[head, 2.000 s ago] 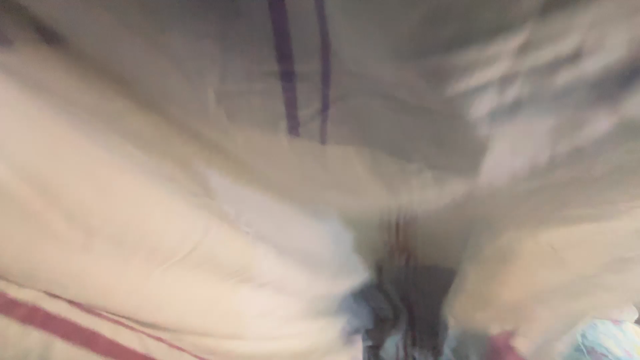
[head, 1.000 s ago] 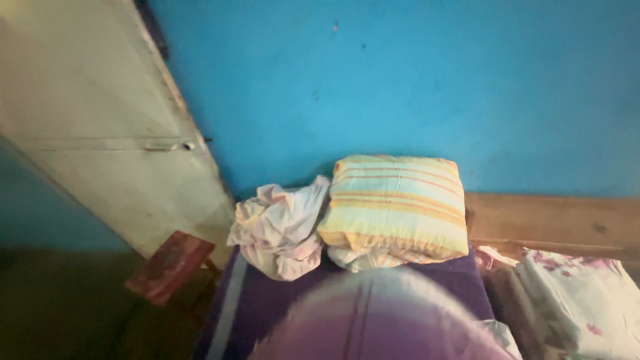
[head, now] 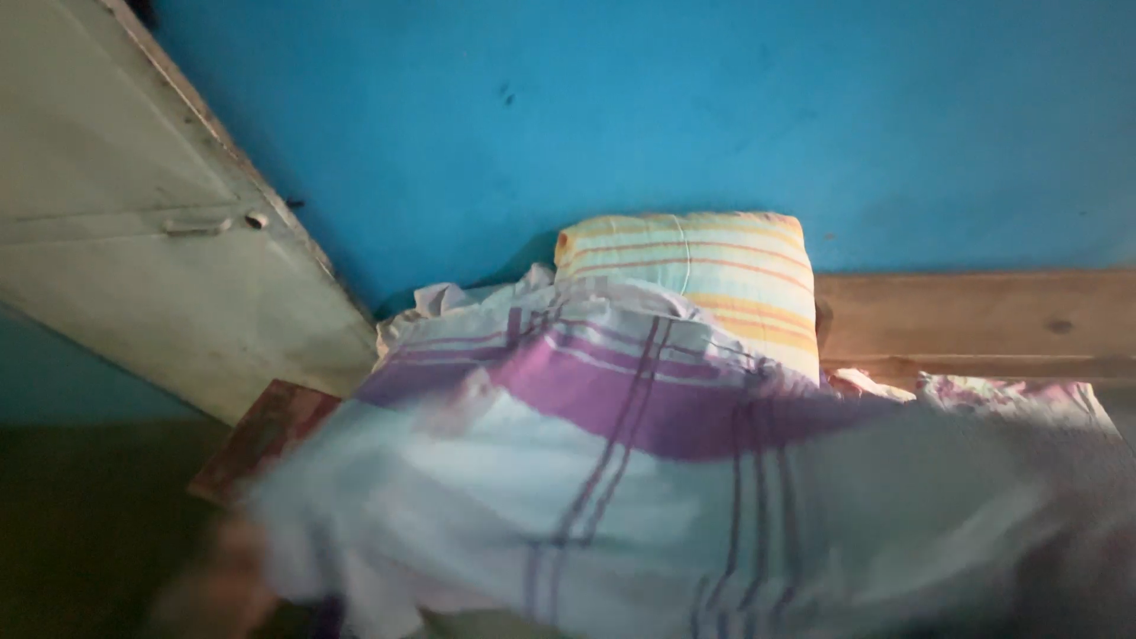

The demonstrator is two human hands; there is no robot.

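Note:
A white and purple checked sheet (head: 657, 444) billows over the bed, its near part blurred by motion. At the lower left my left hand (head: 222, 572), also blurred, grips the edge of this sheet. My right hand is not visible. The far edge of the sheet lies against a striped yellow and white pillow (head: 754, 293) by the wall. Left of the pillow, part of a crumpled pale cloth (head: 439, 300) shows behind the sheet. Most of the bed is hidden under the sheet.
A blue wall (head: 621, 115) stands behind the bed. At the left is a pale metal cabinet door (head: 160, 293) with a handle, and a reddish stool (head: 271, 435) below it. A wooden board (head: 967, 319) and a floral cloth (head: 1003, 395) are at the right.
Pale cloth filled most of the view at first. A second ago only a rounded part of cloth showed at the bottom; now the sheet spreads widely over the bed and hides its purple cover.

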